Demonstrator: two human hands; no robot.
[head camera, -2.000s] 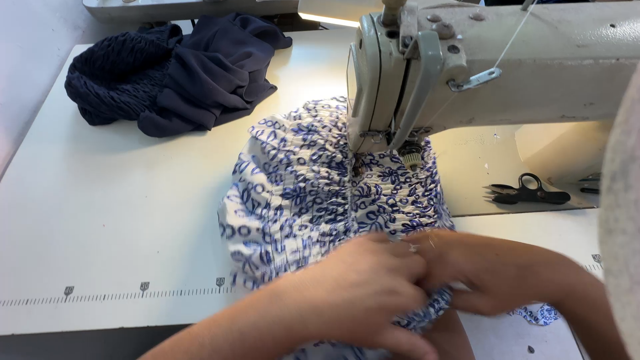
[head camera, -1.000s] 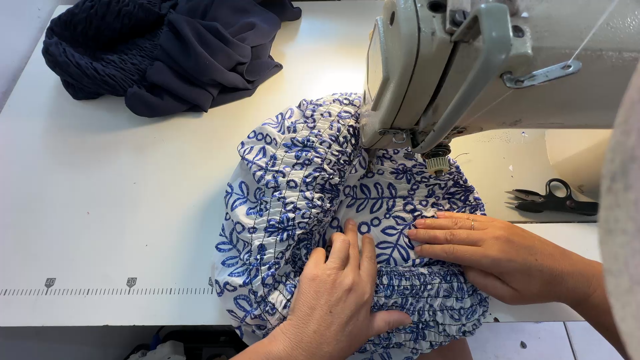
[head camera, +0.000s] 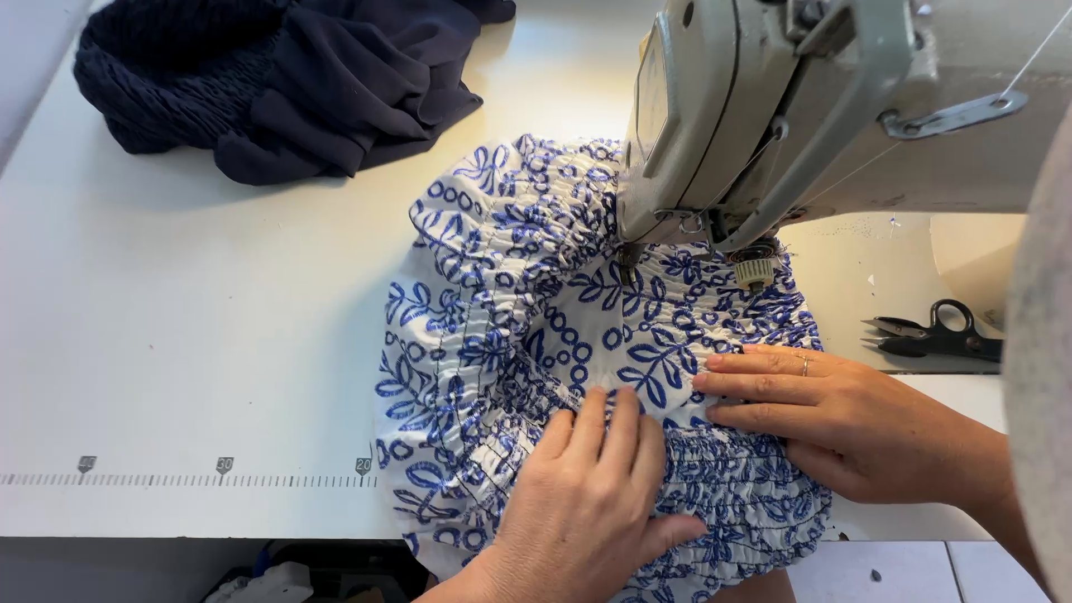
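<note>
A white fabric piece with a blue leaf print and gathered, elastic-like rows (head camera: 662, 352) lies bunched under the sewing machine head (head camera: 695, 126). The presser foot (head camera: 627, 264) is over its upper part. My left hand (head camera: 586, 494) rests on the fabric's near part, fingers spread, the fingertips at a fold. My right hand (head camera: 846, 419), with a ring on one finger, lies flat on the fabric's right side, fingers pointing left. Neither hand visibly grips the cloth. White thread passes through a metal guide (head camera: 955, 115) on the machine.
Dark navy gathered fabric (head camera: 335, 92) lies at the back left of the white table (head camera: 184, 335). Black thread snips (head camera: 934, 333) are at the right, beyond my right hand. A ruler scale (head camera: 224, 480) runs along the table's front edge. A pale rounded surface fills the far right edge.
Two seconds ago my hands were close together over the near part of the fabric; now they are apart on it, left and right. The view has moved closer.
</note>
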